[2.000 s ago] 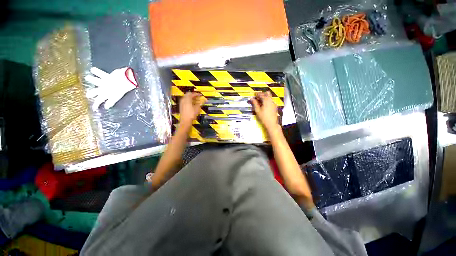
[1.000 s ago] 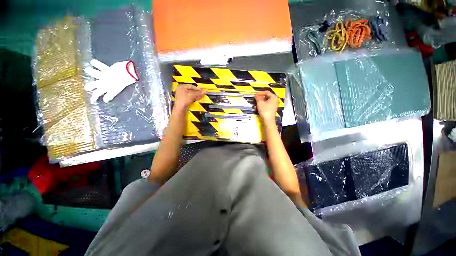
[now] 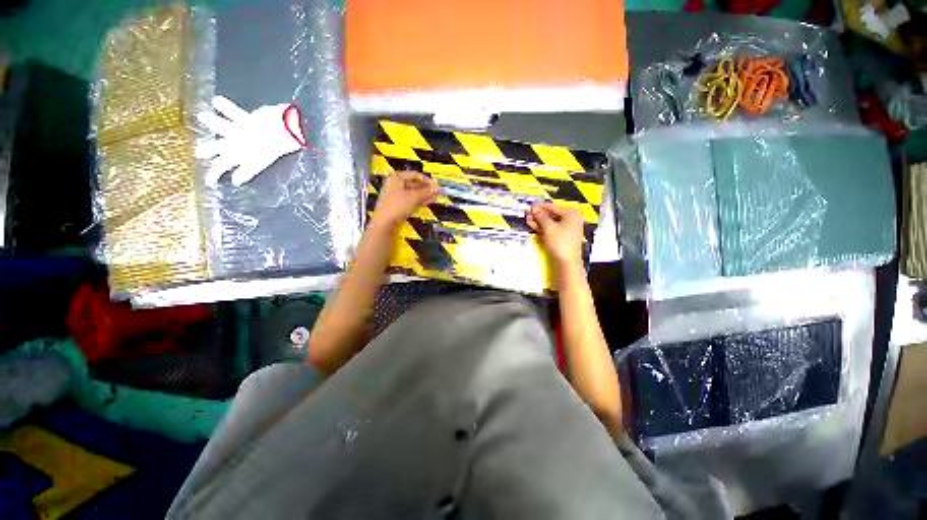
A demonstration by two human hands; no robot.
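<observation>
The yellow-and-black striped loading board [image 3: 488, 154] lies in front of me, slightly tilted in view. Thin dark and grey strips [image 3: 486, 197] run across its middle; glare makes their number and edges hard to tell. My left hand [image 3: 407, 195] is over the board's left part, with its fingertips pinched at the left end of a thin strip. My right hand [image 3: 557, 229] is over the right part, pinched at the strip's right end. The strip spans between both hands, just over the board.
Orange sheets [image 3: 488, 46] lie behind the board. A white glove [image 3: 247, 142] lies on wrapped grey sheets [image 3: 269, 229] at left, beside yellow-tan ones [image 3: 152, 163]. Wrapped teal sheets [image 3: 803, 198], dark sheets [image 3: 783, 374] and coloured strip loops [image 3: 760, 83] are at right.
The view has shifted, so the table things sit farther right. The board now looks more tilted, its right side lower. My right hand has moved lower relative to my left; both remain pinched.
</observation>
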